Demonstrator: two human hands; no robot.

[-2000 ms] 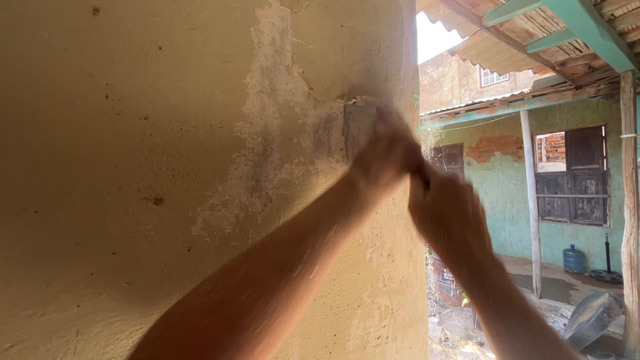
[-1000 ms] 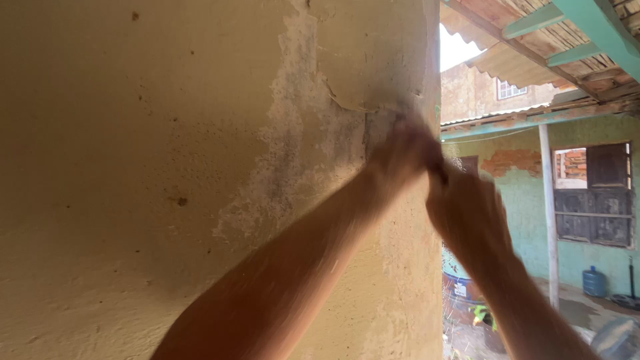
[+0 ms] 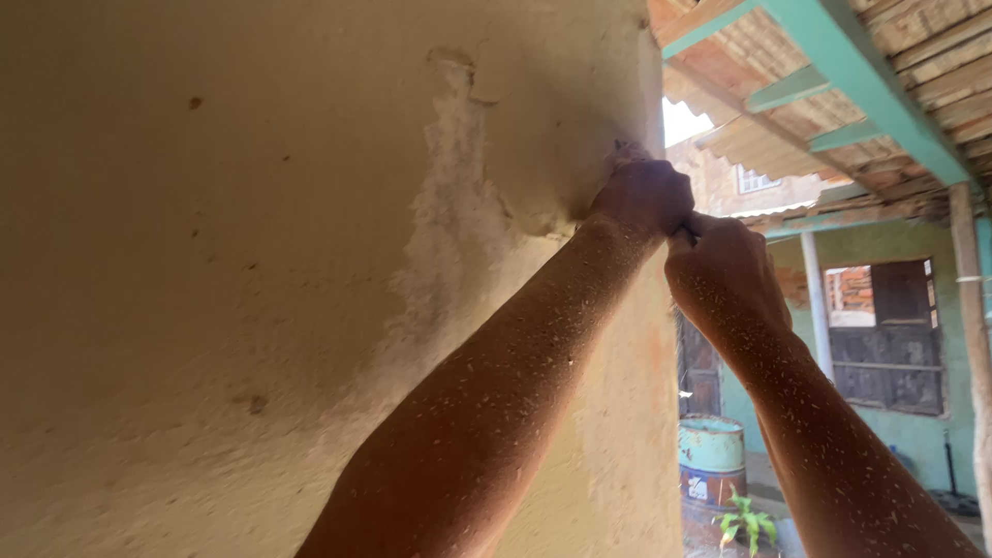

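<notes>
A yellow painted wall [image 3: 271,232] fills the left and middle, with a pale patch of bared plaster [image 3: 453,178] and a ragged paint edge. My left hand [image 3: 642,194] is up against the wall near its right corner, fingers closed around something mostly hidden; a small dark tip shows above it. My right hand [image 3: 721,267] is closed just below and right of it, on what looks like a tool's dark handle, of which only a bit shows between the hands. The tool's kind cannot be told. Pale flakes cover both forearms.
Past the wall's corner are a rusty metal drum [image 3: 711,446], a green plant [image 3: 748,523], a wooden post [image 3: 978,349] and a dark wooden shutter [image 3: 885,364]. Turquoise beams [image 3: 860,77] carry the roof overhead.
Both hands have moved higher along the wall, above the level of the ragged paint edge they were beside before. The view has shifted, and the drum now shows more fully.
</notes>
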